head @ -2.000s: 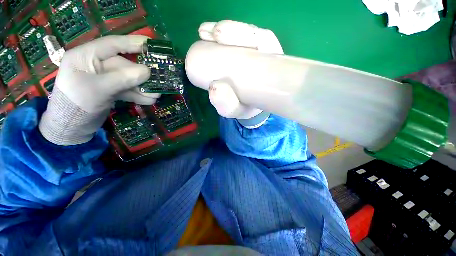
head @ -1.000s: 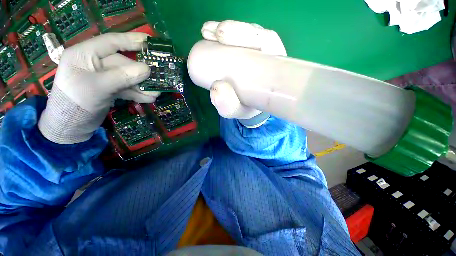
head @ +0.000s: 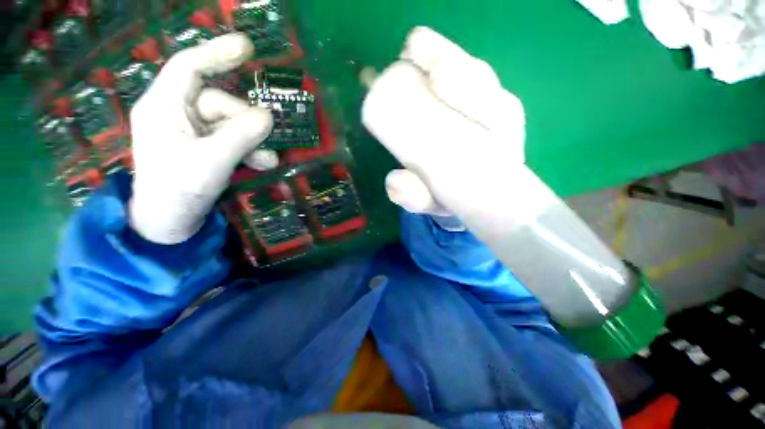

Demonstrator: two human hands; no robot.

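My left hand (head: 189,138), in a white glove, is over the tray at a green circuit board (head: 289,117). Its thumb and a finger are at the board's left edge. The board lies over a red pocket of the clear tray (head: 239,243); whether it is lifted or resting is hard to tell. My right hand (head: 457,117), gloved, is around the front of a milky-white dispensing bottle (head: 545,243) with a green end cap (head: 621,327) pointing down right. A small pale tip shows at its front, apart from the board.
Other boards in red-lined pockets (head: 335,197) lie around my left hand. The tray is on a green mat (head: 570,109). Crumpled white wipes (head: 713,33) are at the far right. Black boxes with white labels (head: 721,360) stand lower right, beside the bench.
The bottle has tilted, its green cap swinging down and left, and its front has moved away from the board. The view has shifted, with tray and hands further right. The fingers of my left hand look looser.
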